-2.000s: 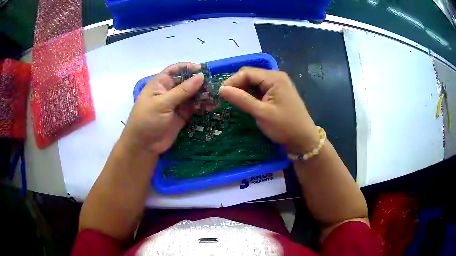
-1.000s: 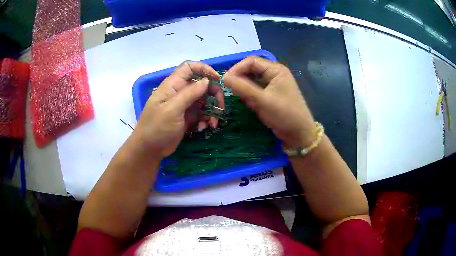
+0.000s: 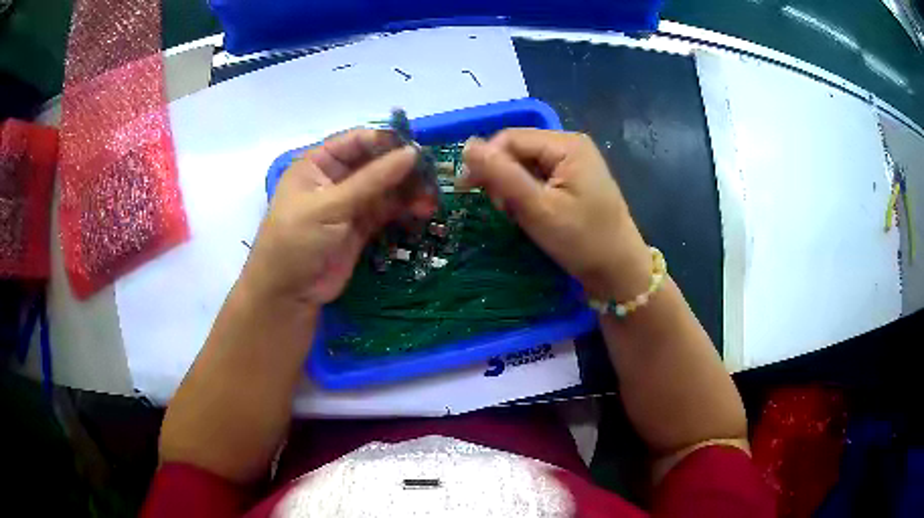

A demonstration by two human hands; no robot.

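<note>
My left hand [image 3: 329,207] holds a blurred green PCB panel [image 3: 407,167] between thumb and fingers above the small blue bin [image 3: 456,366]. Small circuit boards [image 3: 420,253] with silver parts show just below that hand; whether they are held or lie in the bin I cannot tell. My right hand [image 3: 547,192] is beside the panel, thumb and fingertips pinched together. A small green and silver piece [image 3: 453,170] shows at its fingertips, blurred. Thin green waste strips [image 3: 456,309] fill the bin.
Red bubble wrap [image 3: 122,192] lies at the left. The bin stands on a white sheet [image 3: 203,334] with a few dark slivers on it. A black mat [image 3: 664,192] and another white sheet [image 3: 800,223] are at the right. A large blue crate [image 3: 436,22] is beyond.
The left hand has turned and the panel now sticks up above its fingertips. The right hand has moved slightly right and down. The cluster of boards shows more fully below the left hand.
</note>
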